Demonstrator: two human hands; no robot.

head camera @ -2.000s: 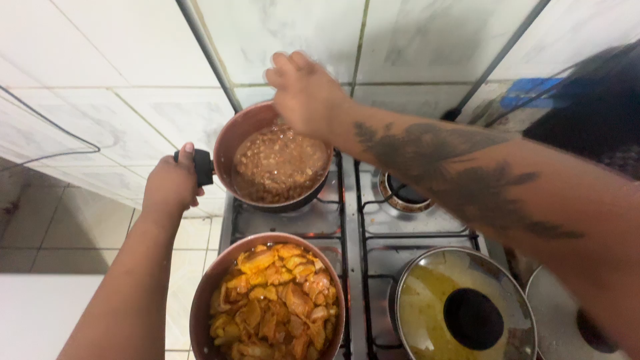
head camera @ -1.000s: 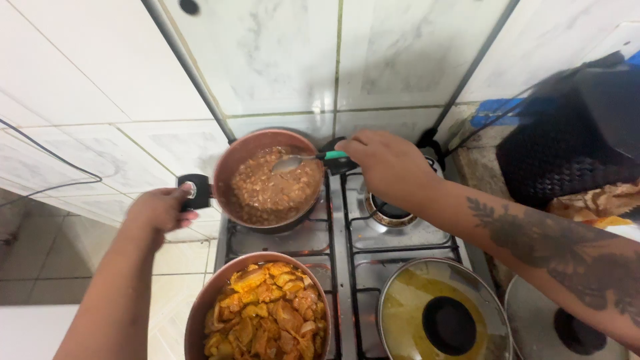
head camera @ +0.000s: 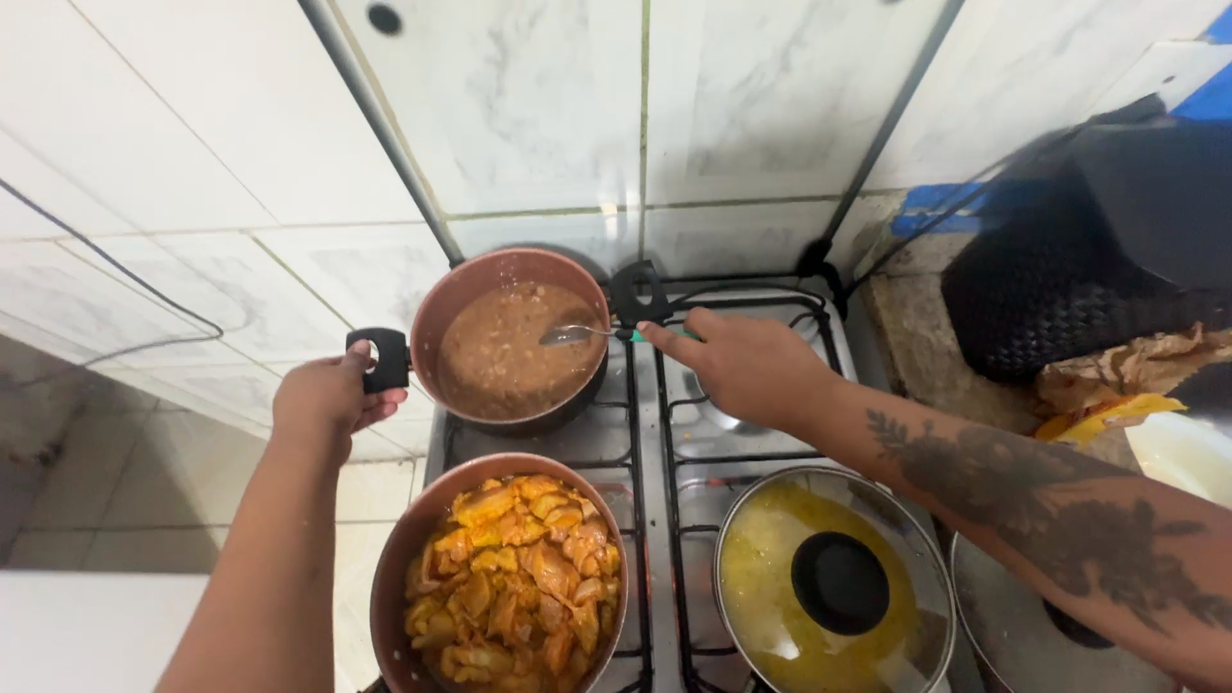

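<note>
My left hand (head camera: 332, 395) grips the black side handle (head camera: 387, 360) of a pot (head camera: 452, 289) of beans in brown liquid on the back left burner. With my right hand (head camera: 746, 366) I hold a metal spoon (head camera: 577, 333) by its green and black handle; its bowl is at the beans' surface, inside the pot's right side. The pot's other black handle (head camera: 640, 292) stands just beyond my right fingers. In front is a second pot (head camera: 385, 616) of orange-yellow seasoned meat pieces. A glass-lidded pan (head camera: 722, 568) with yellow contents sits at the front right.
Black grates (head camera: 630, 500) cover the gas stove. A tiled wall (head camera: 539, 106) rises behind it. Another lidded pot (head camera: 1020, 626) stands at the lower right, partly under my forearm. A black woven basket (head camera: 1001, 298) and crumpled brown paper (head camera: 1136, 361) lie beyond the stove's right edge.
My right hand, earlier raised above the bean pot, has moved down and right and now holds the spoon at its right side. My left hand stays on the handle.
</note>
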